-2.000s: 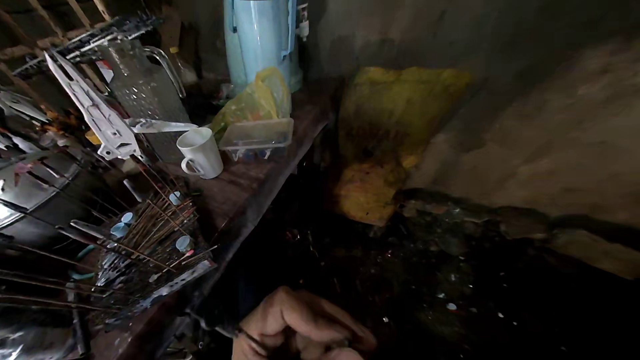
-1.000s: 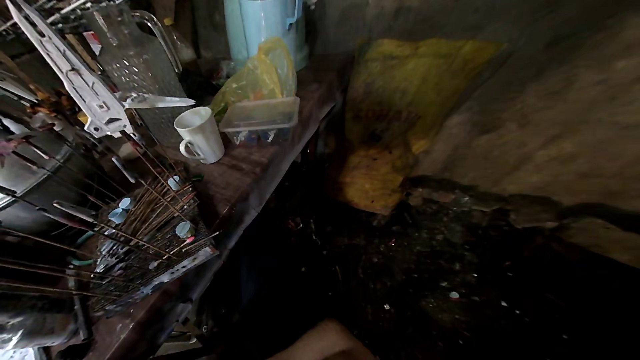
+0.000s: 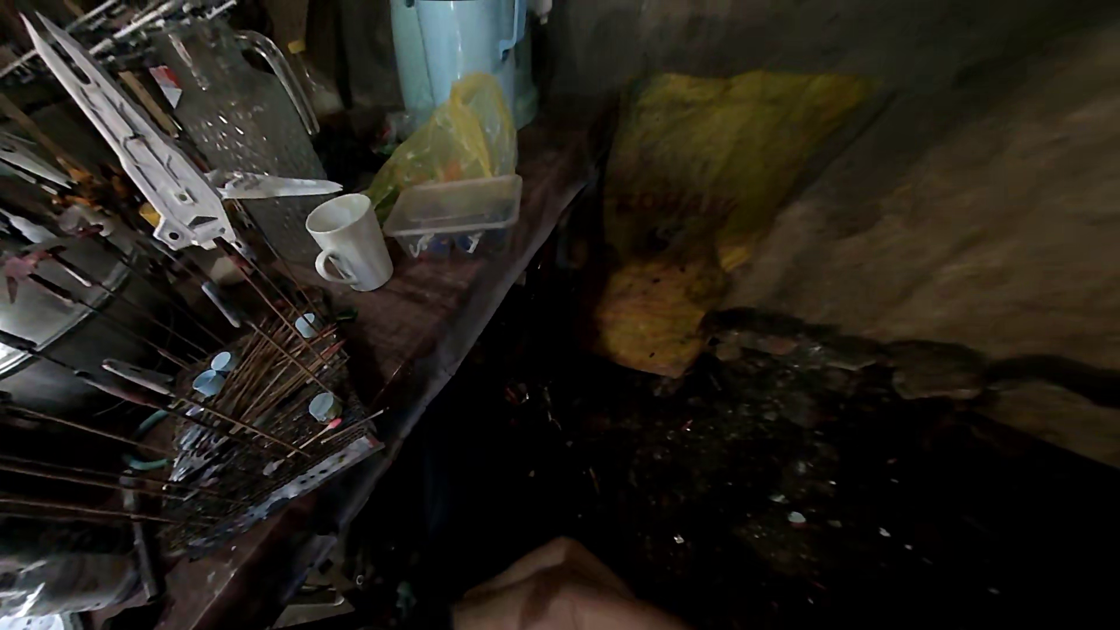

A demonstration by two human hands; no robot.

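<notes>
At the bottom edge, part of one bare hand or wrist shows over the dark floor; its fingers are out of frame, and which hand it is cannot be told. Nothing held can be seen. Left of it, on a dark table, a bundle of thin rusty rods stands among small pale blue caps. A white mug is upright behind them, beside a clear plastic container with small items inside. A white, blade-shaped part leans above the rods.
A glass pitcher, a yellow plastic bag and a light blue flask-like vessel stand at the back of the table. A metal pot is at left. A yellow sack leans against the wall; small scraps litter the dark floor.
Two seconds ago a bare hand with bent fingers showed at the bottom; it has moved down, mostly out of view. The things on the table have not plainly moved.
</notes>
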